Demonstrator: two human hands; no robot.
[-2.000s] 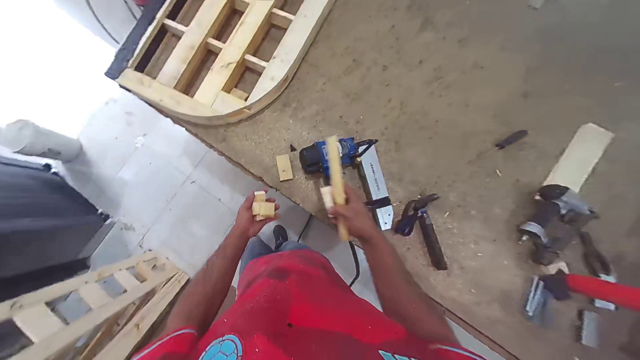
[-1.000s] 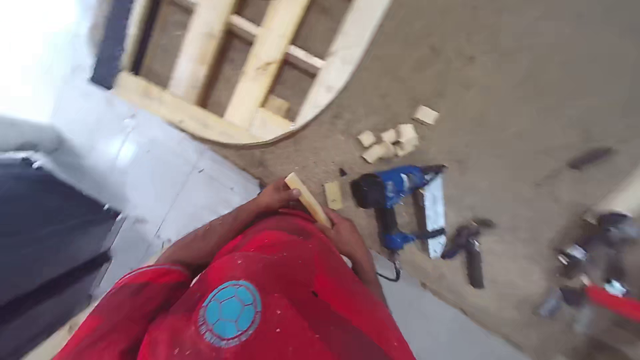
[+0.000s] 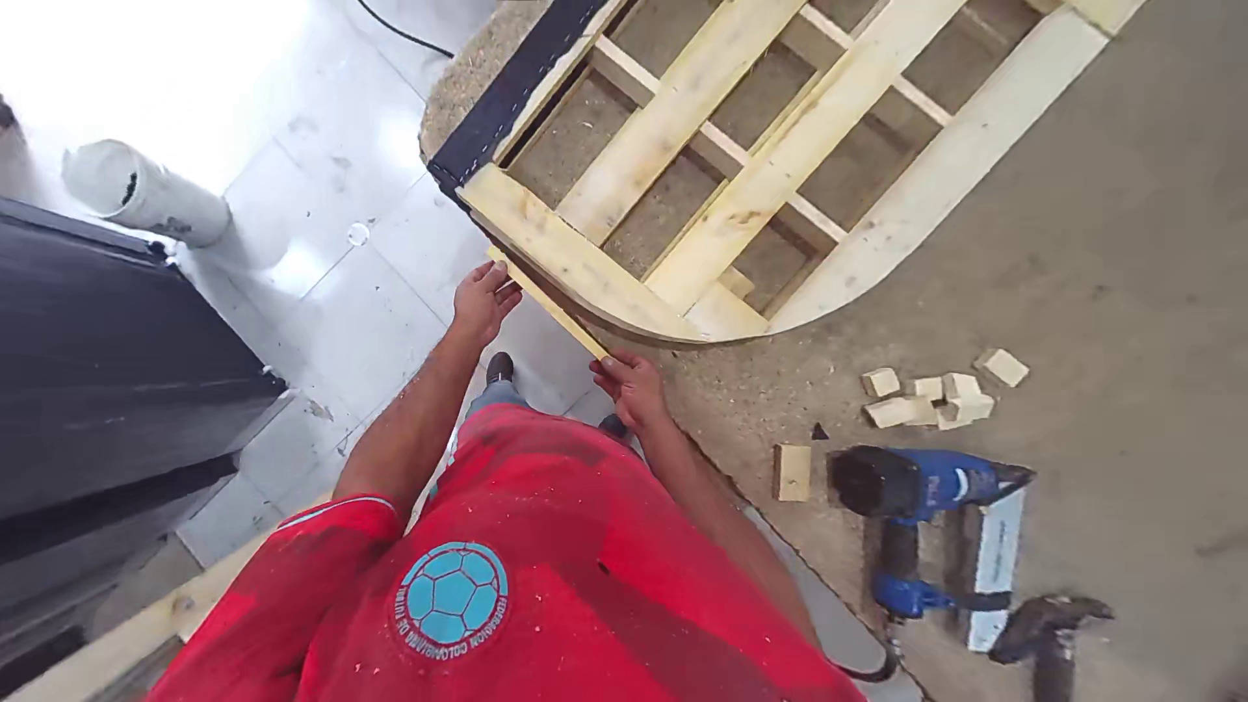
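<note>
A thin wooden strip (image 3: pixel 551 307) lies between my two hands, along the lower left edge of a slatted wooden frame (image 3: pixel 585 255) with a curved corner. My left hand (image 3: pixel 483 300) holds its upper end between thumb and fingers. At the strip's lower end, my right hand (image 3: pixel 634 387) grips it just below the frame's curve. Whether the strip touches the frame cannot be told. Several small wood blocks (image 3: pixel 916 400) lie to the right of my right hand, and a single block (image 3: pixel 792 473) sits nearer, beside a blue and black pneumatic nailer (image 3: pixel 926 487).
A hammer-like tool (image 3: pixel 1051 624) lies below the nailer on the worktable (image 3: pixel 1102 322). A white bucket (image 3: pixel 146 195) lies on the tiled floor at left, above a dark piece of furniture (image 3: pixel 117 370). A wooden frame part (image 3: pixel 175 614) stands at lower left.
Both hands have moved up to the frame's edge with the strip. Two seconds ago, my left hand held small blocks; those are no longer in it. The view has shifted left.
</note>
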